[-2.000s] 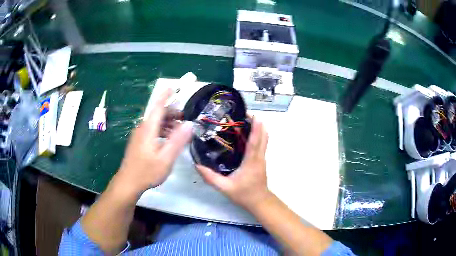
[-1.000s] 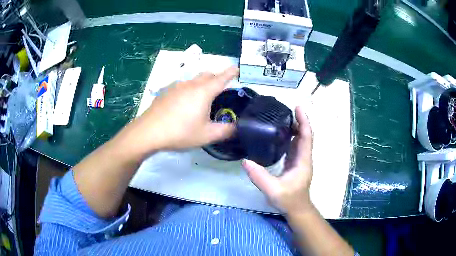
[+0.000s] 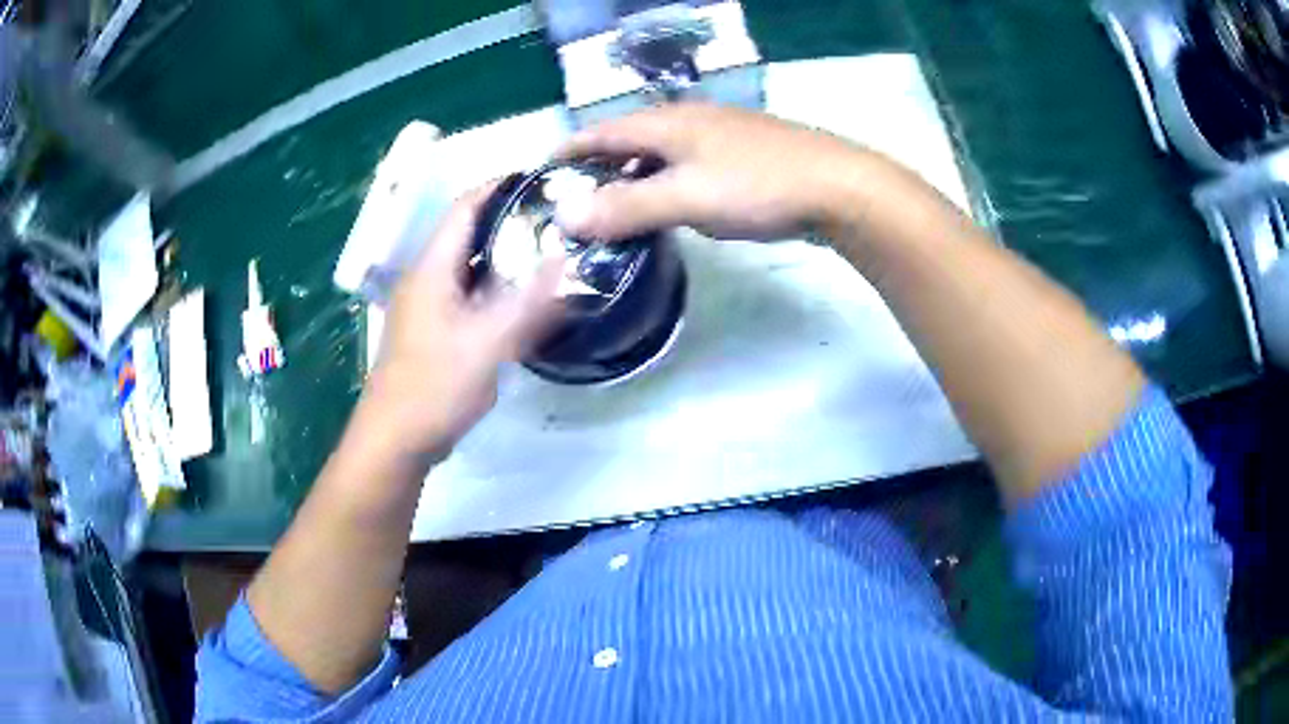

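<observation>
The black camera head point(image 3: 608, 333) stands on the white mat point(image 3: 792, 368), its glossy top facing up with bright reflections. A thin white rim shows at its lower edge. My left hand point(image 3: 450, 333) is around its left side, thumb and fingers on it, partly blurred. My right hand point(image 3: 707, 177) reaches over from the right, with its fingers on the top and far edge. A white bracket arm point(image 3: 389, 212) lies behind my left hand; whether it is joined to the head is hidden.
The screw feeder point(image 3: 662, 64) stands at the back of the mat, cut off by the top edge. A small white bottle point(image 3: 259, 340), a white strip point(image 3: 188, 375) and a yellow-and-white box point(image 3: 149, 410) are at left. White mounts with black heads point(image 3: 1223, 99) are at right.
The separate vented black part now sits over the wired opening or is hidden there; no wires show. My right hand has moved from the unit's right side to its top. The view has shifted; the screwdriver is gone.
</observation>
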